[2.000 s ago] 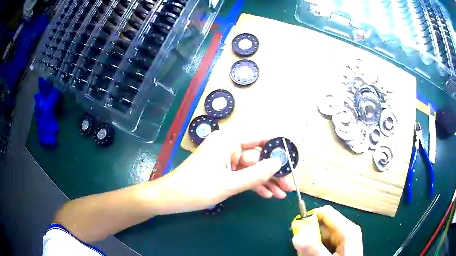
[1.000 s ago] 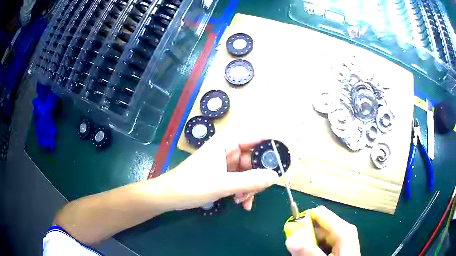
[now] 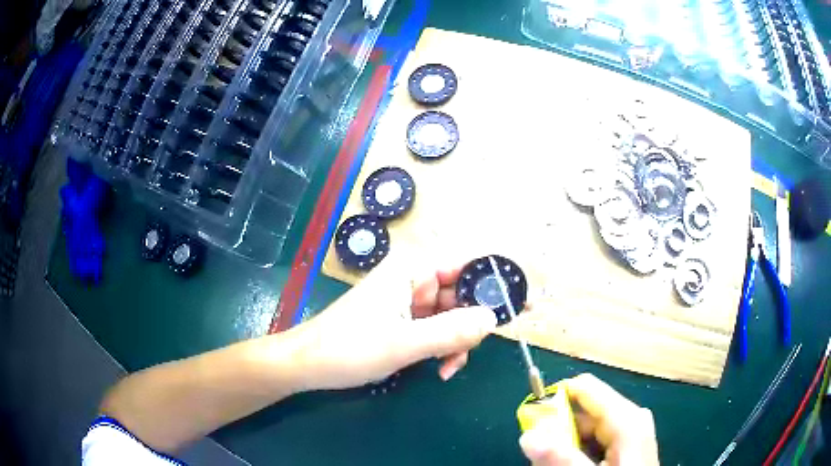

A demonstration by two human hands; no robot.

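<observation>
My left hand (image 3: 401, 323) is bare and holds a black disc (image 3: 475, 277) with a ring of pale dots and a silver-grey centre, its thumb on the disc's lower edge. My right hand (image 3: 606, 423) grips a yellow-handled tool (image 3: 550, 417) at the bottom of the picture. Its thin metal shaft crosses the face of the disc, the tip near the upper rim. Whether the tip touches is hard to tell. Several more black discs (image 3: 388, 192) lie along the left side of the tan board (image 3: 528, 118).
A heap of metal rings (image 3: 658, 187) lies on the board's right. Blue-handled pliers (image 3: 764, 291) lie beyond. Clear trays stand upper left (image 3: 264, 238) and top right (image 3: 629, 56). Two small black discs (image 3: 185, 254) and a blue crumpled thing (image 3: 83, 218) lie left. Another dark part shows below my left wrist.
My left hand and the disc have shifted left, and the tool has moved left with them. Its shaft still lies across the disc. The view has shifted slightly.
</observation>
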